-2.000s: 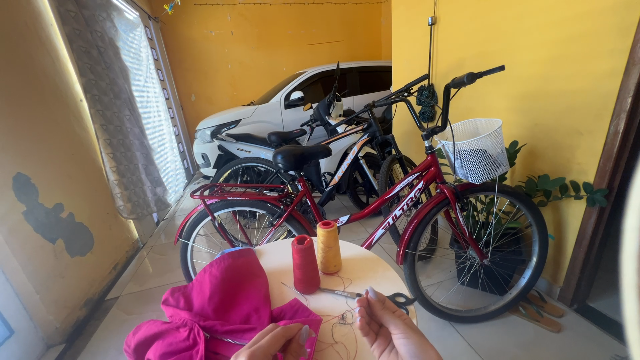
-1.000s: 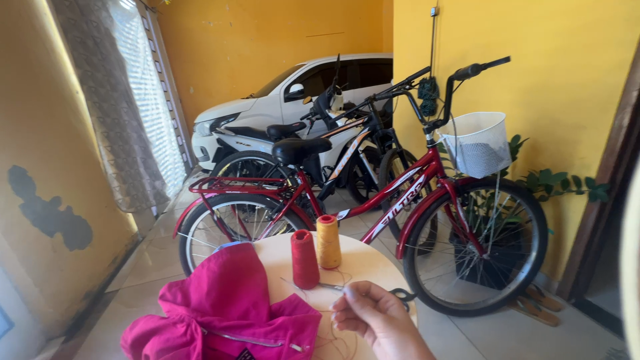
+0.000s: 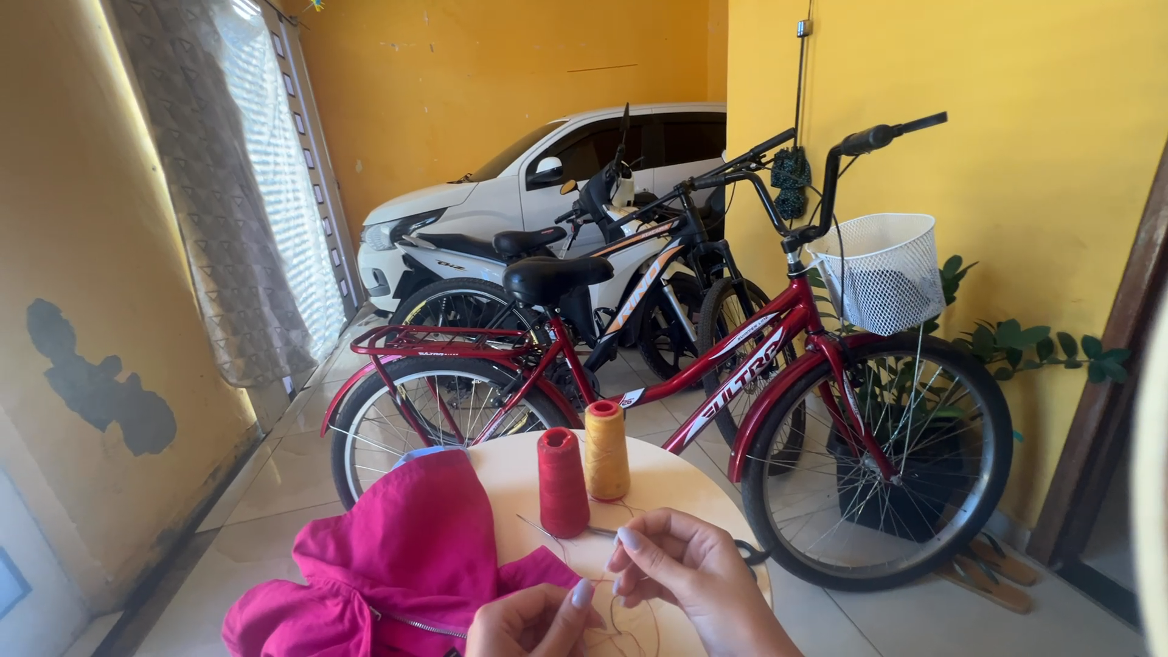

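My left hand (image 3: 534, 622) is at the bottom centre beside a magenta garment (image 3: 401, 538) with a zipper, thumb and finger pinched together. To its right, my right hand (image 3: 689, 575) is raised over the round table, fingertips also pinched. Whatever is between the fingers of either hand is too fine to make out. Loose thread (image 3: 630, 630) lies on the tabletop below and between them. A cone of red thread (image 3: 563, 484) and a cone of yellow thread (image 3: 607, 452) stand upright behind the hands. Scissors with dark handles (image 3: 753, 552) lie partly hidden behind my right hand.
The pale round table (image 3: 502, 456) bears these things. Just beyond it stands a red bicycle (image 3: 684, 383) with a white basket (image 3: 881, 274). Another bicycle, a motorcycle and a white car (image 3: 493, 196) are farther back. Sandals (image 3: 990, 579) and a potted plant (image 3: 1013, 342) are at right.
My left hand, out of view one second ago, is back at the bottom beside the garment. My right hand stays raised over the table.
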